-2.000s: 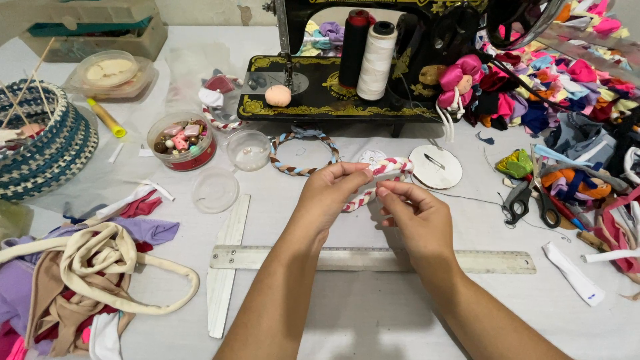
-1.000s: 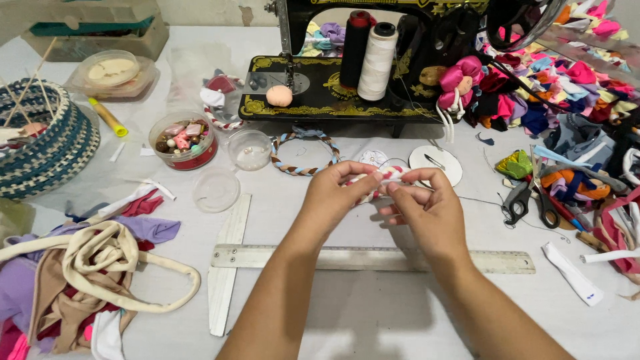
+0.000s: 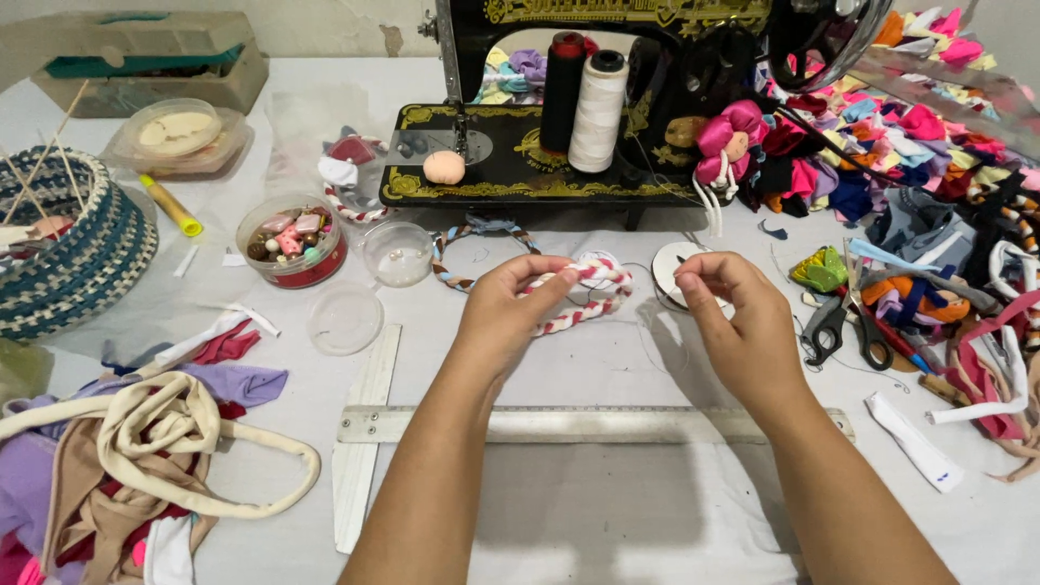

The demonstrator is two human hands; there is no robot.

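Observation:
My left hand (image 3: 520, 301) pinches a red-and-white braided fabric ring (image 3: 581, 315) between thumb and fingers, in the middle of the view. To its right my right hand (image 3: 727, 317) is raised with thumb and forefinger pressed together; a needle or thread between them is too small to make out. A thin dark thread runs near the ring. Just behind the right fingertips lies a white round disc (image 3: 668, 268) with dark thread about it. A blue-and-brown braided ring (image 3: 443, 258) rests on the table behind my left hand.
A black sewing machine (image 3: 504, 191) with thread spools stands behind. A T-square (image 3: 601, 425) lies beneath my forearms. At left are a tub of beads (image 3: 302, 272), fabric strips (image 3: 162, 455) and a woven basket (image 3: 106, 244); at right, scissors (image 3: 849, 325) and fabric scraps (image 3: 910, 162).
My right hand has moved right, away from the braided ring, which it was close against a second ago. My left hand still holds the ring, and more of the ring shows.

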